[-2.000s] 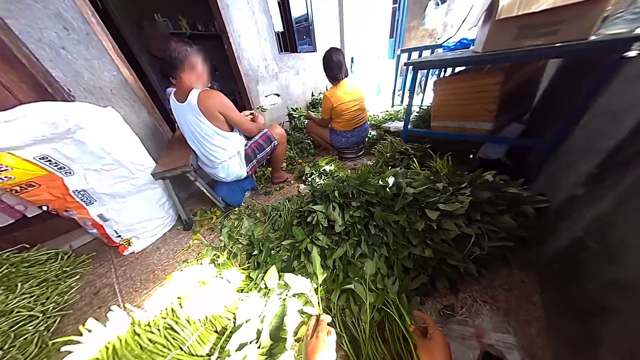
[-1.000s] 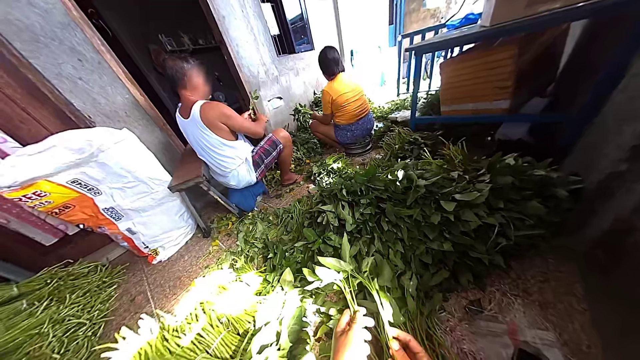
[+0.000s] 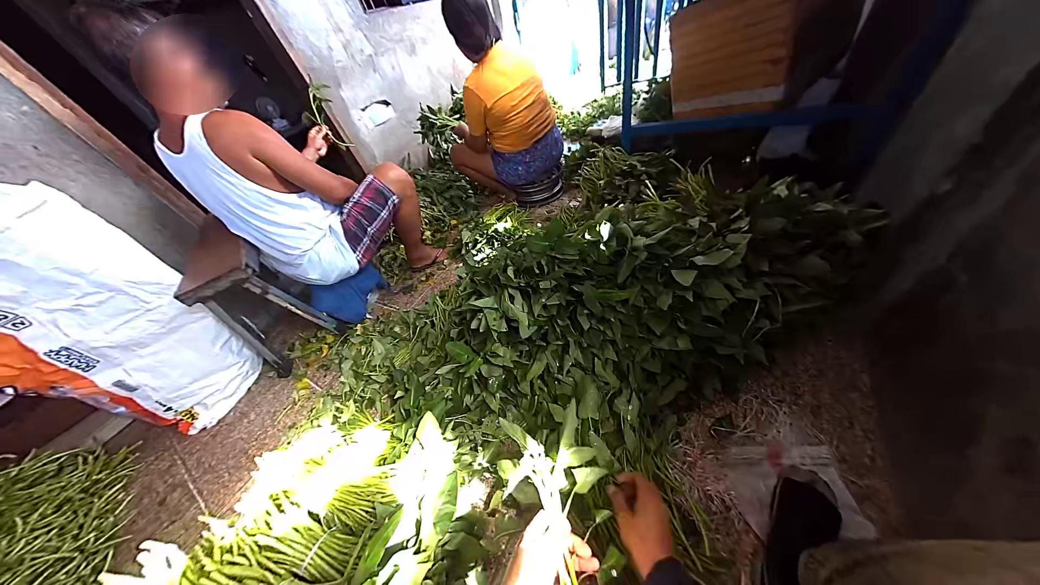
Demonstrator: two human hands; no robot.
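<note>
At the bottom centre, my left hand (image 3: 546, 551) is closed around the stems of a small bunch of leafy greens (image 3: 561, 467), lit by strong sun. Just right of it my right hand (image 3: 643, 520) has its fingers bent at the leaves and stems; whether it grips any cannot be told. Beyond both hands spreads a large heap of leafy green stalks (image 3: 561, 325). Sunlit bundles of long green stems (image 3: 325, 520) lie to the left of my left hand.
Far left are more long green stems (image 3: 65, 504) and a white printed sack (image 3: 122, 309). A person in a white tank top (image 3: 252, 195) sits on a wooden bench (image 3: 218, 258); another in yellow (image 3: 512, 101) sits low near a blue metal frame (image 3: 764, 120). A dark wall stands right.
My right hand has moved away from the bunch to the greens at its right. The person in white still holds a sprig. The view has tilted downward.
</note>
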